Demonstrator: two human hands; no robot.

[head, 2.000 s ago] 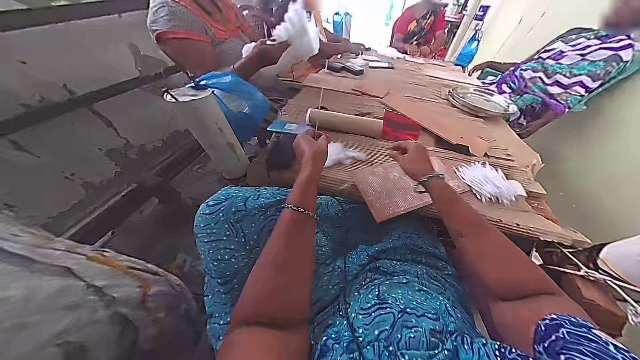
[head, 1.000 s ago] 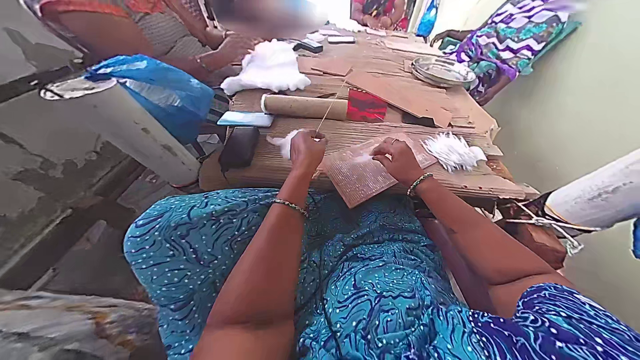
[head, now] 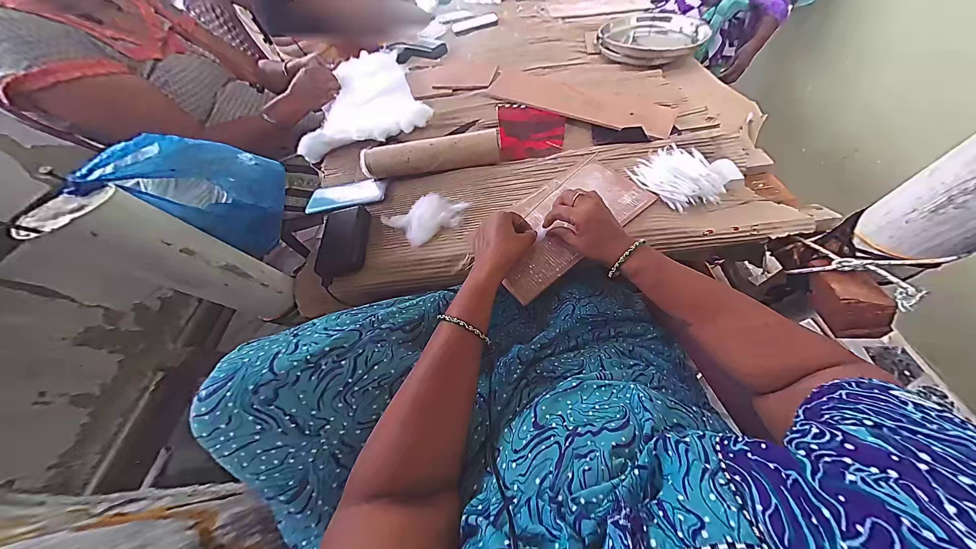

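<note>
My left hand (head: 503, 242) is at the left edge of a small flat textured board (head: 543, 267), its fingertips at a small white tuft of cotton (head: 541, 233). My right hand (head: 585, 223) rests over the board, with thumb and fingers pinched at the same tuft. A thin stick (head: 566, 181) lies slanted across the board's upper part, beside my right fingers. Left of my hands a loose piece of cotton (head: 428, 219) lies on the corrugated cardboard (head: 457, 263). To the right sits a pile of thin white cotton wicks (head: 681, 178).
A cardboard tube (head: 435, 152), red patterned packet (head: 531, 132), light-blue phone-like object (head: 345, 196) and black case (head: 341, 241) lie around. Steel plates (head: 654, 36) stand at the back right. A co-worker's hands (head: 309, 88) hold a cotton sheet (head: 374, 99) at left; a blue plastic bag (head: 191, 187) is nearer.
My left hand has moved right to the board and meets my right hand at the tuft. The thin stick, earlier upright by my left hand, now lies across the board. The view has shifted.
</note>
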